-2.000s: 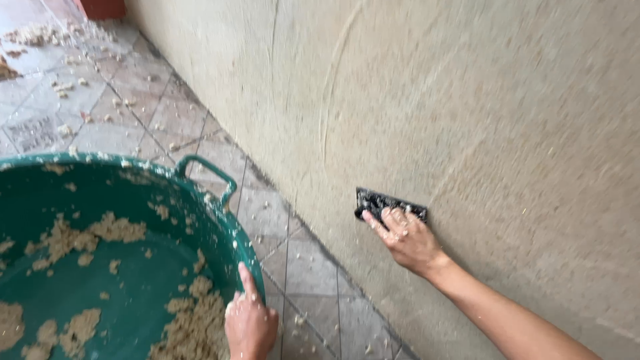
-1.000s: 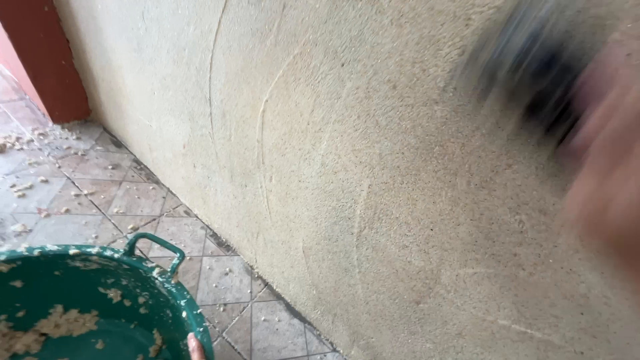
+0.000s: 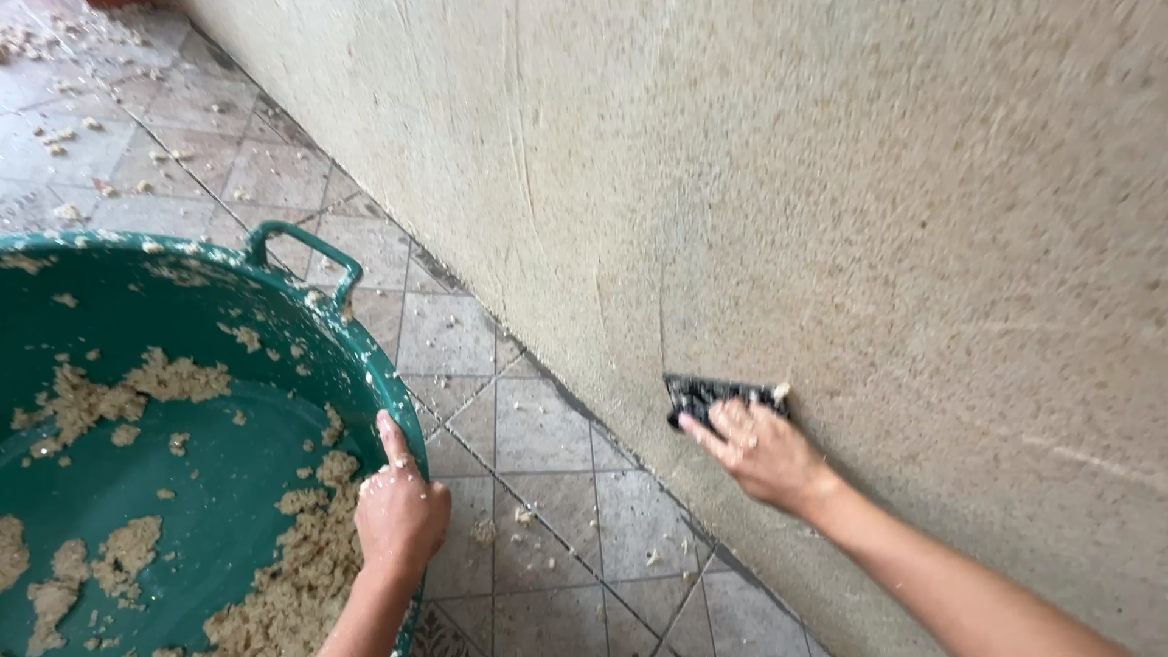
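Observation:
My right hand [image 3: 762, 452] grips a black plastering float [image 3: 725, 394] spattered with pale material, its face against the textured, beige-coated wall [image 3: 821, 228]. At the rim of a large green plastic tub [image 3: 388, 383] is my left hand [image 3: 401, 511], index finger stretched along the rim and the other fingers curled at the edge. Clumps of wet, beige, pulpy plaster [image 3: 292, 584] lie in the tub and cling to its inner side. Bits of the same material stick to both hands.
The tiled floor [image 3: 547, 529] runs along the base of the wall, with crumbs of plaster scattered over it. A tub handle [image 3: 310, 242] juts toward the wall. Part of a reddish object [image 3: 123, 3] shows at the top left. Curved ridges mark the wall coating.
One second ago the right hand and float were a blur high on the wall; now they are low, near its base. The view has shifted, showing more of the tub and left hand.

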